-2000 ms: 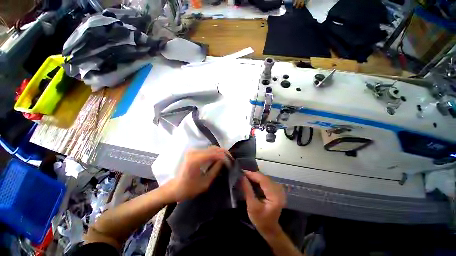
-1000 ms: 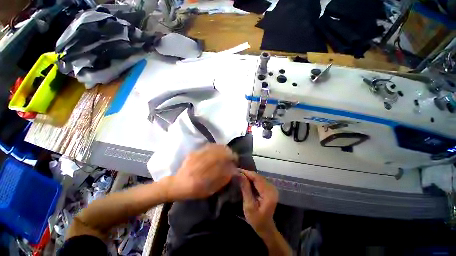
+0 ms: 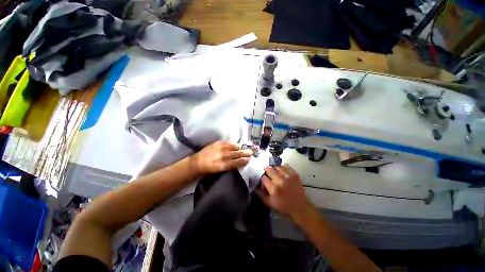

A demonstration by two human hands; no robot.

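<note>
A garment panel, pale grey (image 3: 165, 114) with a dark grey part (image 3: 220, 212), lies on the white table and hangs over its front edge into my lap. My left hand (image 3: 220, 158) lies on the cloth just left of the presser foot, fingers together. My right hand (image 3: 284, 188) is at the right edge of the cloth, its fingertips just in front of the needle area and presser foot (image 3: 274, 154). The cloth under its fingers is mostly hidden. The sewing machine (image 3: 372, 125) with a blue stripe stands to the right.
Scissors (image 3: 317, 154) and a dark-framed object (image 3: 364, 159) lie behind the needle. A heap of grey pieces (image 3: 74, 48), a blue strip (image 3: 106, 90) and a yellow tray (image 3: 16, 95) are at the left. Black fabric (image 3: 311, 24) lies beyond the machine. A blue basket (image 3: 21, 223) stands lower left.
Both hands have moved from the front edge up to the presser foot. The cloth has moved with them and spreads wider over the table. The view has shifted closer.
</note>
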